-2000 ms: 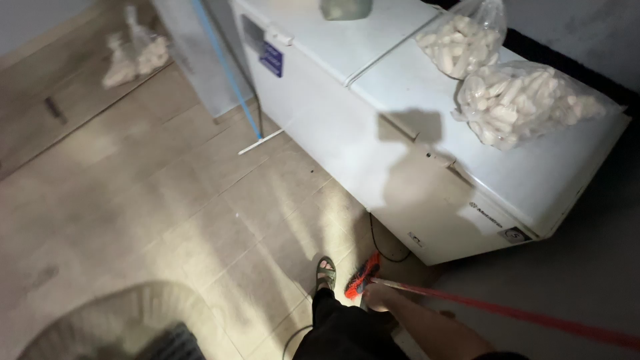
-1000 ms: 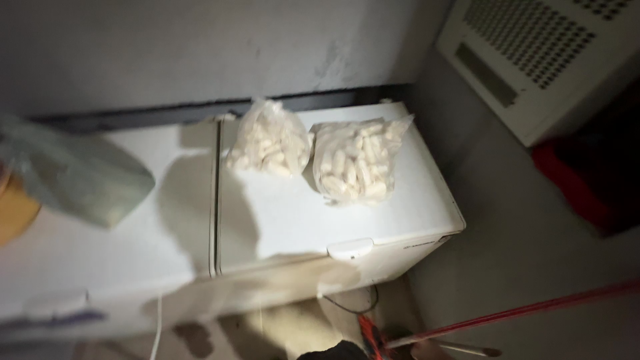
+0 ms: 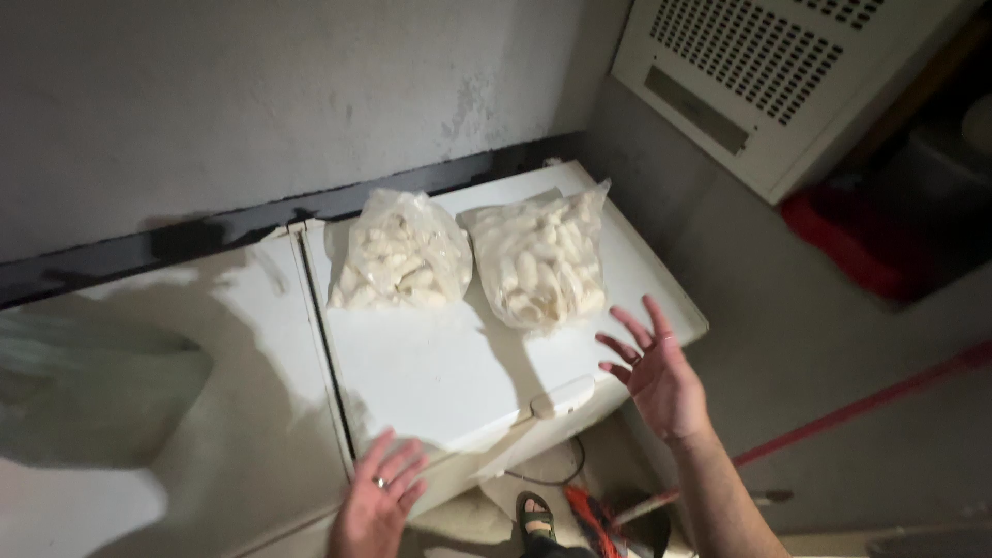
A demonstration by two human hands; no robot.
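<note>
Two clear plastic bags full of pale, elongated pieces rest side by side on the white lid of a chest freezer (image 3: 434,372). The left bag (image 3: 404,252) stands near the lid's dividing gap; the right bag (image 3: 540,263) lies beside it. My right hand (image 3: 655,368) is raised, fingers spread and holding nothing, in front and to the right of the right bag. My left hand (image 3: 381,492) hovers by the freezer's front edge, also empty, with a ring on one finger. What the pieces are, I cannot tell for sure.
A greenish plastic bag (image 3: 93,387) lies on the freezer's left part. At upper right is a white perforated metal housing (image 3: 736,85) with a red item (image 3: 860,240) below. A red-handled broom (image 3: 837,415) leans at right, its orange-red bristles (image 3: 593,519) near my sandalled foot (image 3: 536,515).
Both my hands have come into view over the freezer's front, empty. The view has swung up from the floor to the freezer top. Both bags of pale pieces remain on the lid.
</note>
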